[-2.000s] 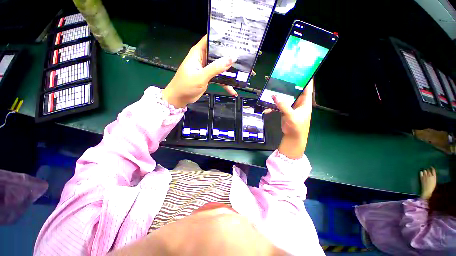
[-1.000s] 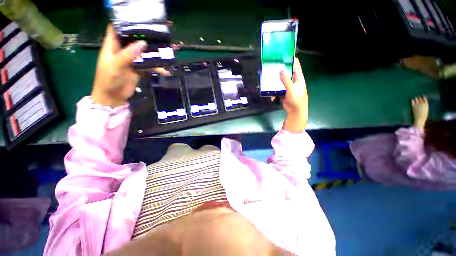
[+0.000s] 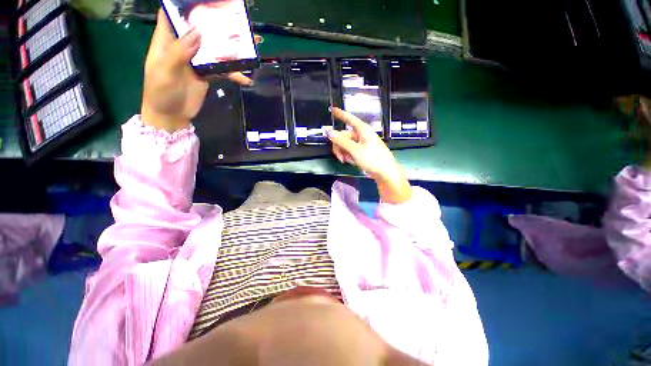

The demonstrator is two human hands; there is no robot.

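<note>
My left hand (image 3: 171, 78) holds a smartphone (image 3: 218, 32) up at the upper left; its lit screen shows a pale and reddish picture, and its top is cut off by the frame. The black phone tray (image 3: 220, 136) lies below and to the right, with phones in its slots and the leftmost slot bare. Two phones (image 3: 265, 104) at its left, and the rightmost phone (image 3: 409, 96), show dark screens with white blocks low down. The phone between (image 3: 362, 93) shows a brighter screen. My right hand (image 3: 364, 150) is empty, fingers spread over the tray's middle phones.
A phone tray with white test screens (image 3: 61, 114) lies at the left. A dark board (image 3: 342, 18) and a black sheet (image 3: 528, 36) lie behind the working tray. Part of another tray shows at the upper right. Another person's pink sleeve (image 3: 634, 214) is at the right edge.
The phone from my right hand now lies in the tray's rightmost slot, and that hand has moved left over the tray. My left hand still holds its phone; its screen picture has changed.
</note>
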